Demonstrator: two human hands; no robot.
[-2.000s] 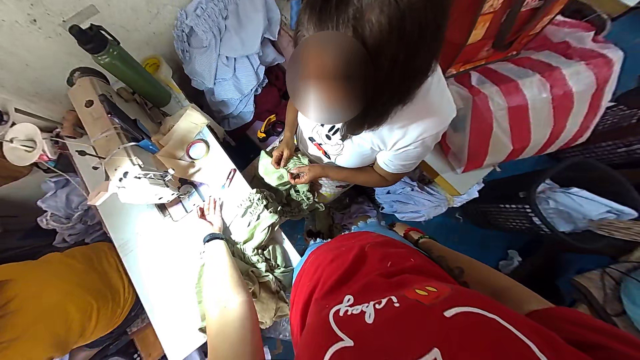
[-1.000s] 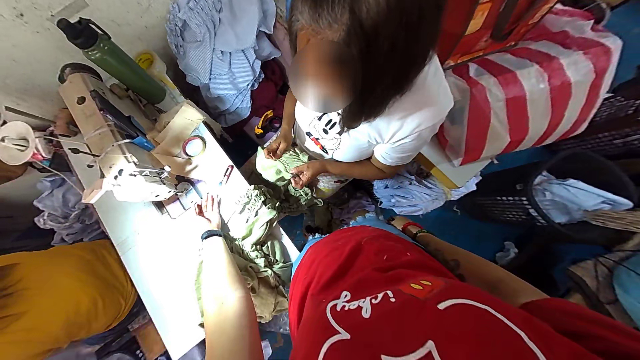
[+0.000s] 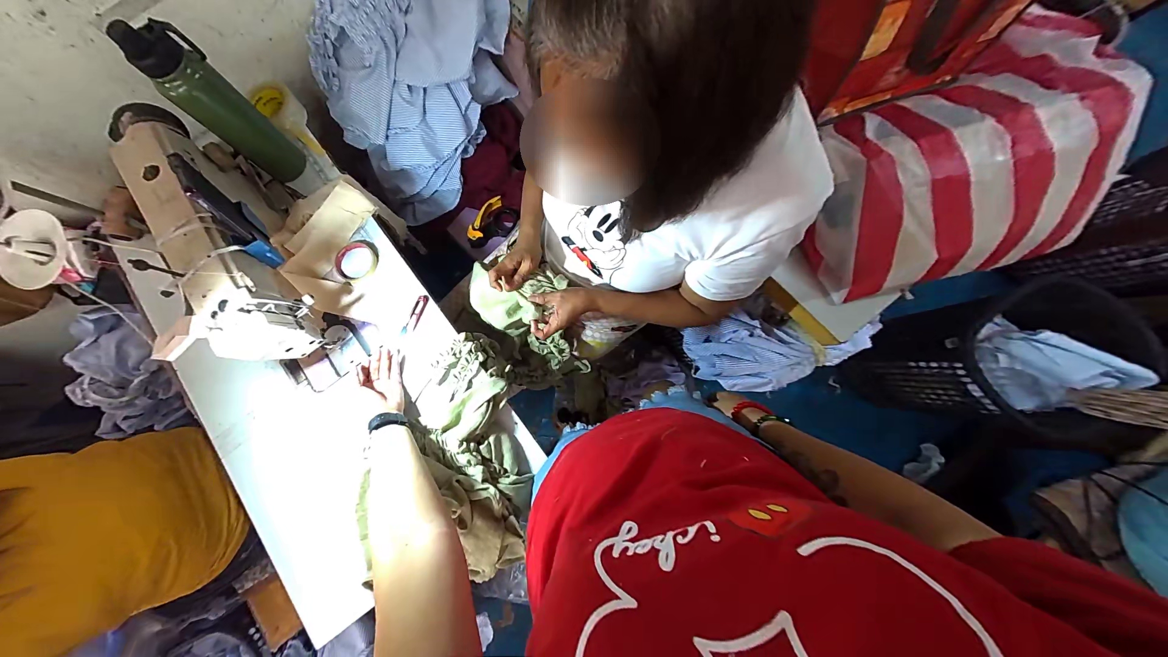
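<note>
My left hand (image 3: 383,379) rests palm down on the white sewing table (image 3: 274,474), fingers extended and nothing held. Just ahead of its fingertips is the needle area of a sewing machine (image 3: 260,324). A small red tool (image 3: 415,313), perhaps a thread snipper, lies beyond the hand. Gathered green fabric (image 3: 461,392) is heaped along the table edge, right of my left wrist, and hangs over it. My right hand (image 3: 727,401) is by my knee at the blue shorts; its fingers are mostly hidden, so its grip cannot be told.
A co-worker (image 3: 693,228) sits opposite, both hands on green fabric (image 3: 502,301). Tape (image 3: 356,261) and a green bottle (image 3: 233,114) are on the table. Another person's yellow shirt (image 3: 119,520) shows at left. A striped bag (image 3: 976,155) and black basket (image 3: 958,365) stand at right.
The co-worker's hands have shifted slightly at the green fabric. My left hand remains on the table beside the machine, and my right hand remains by my knee.
</note>
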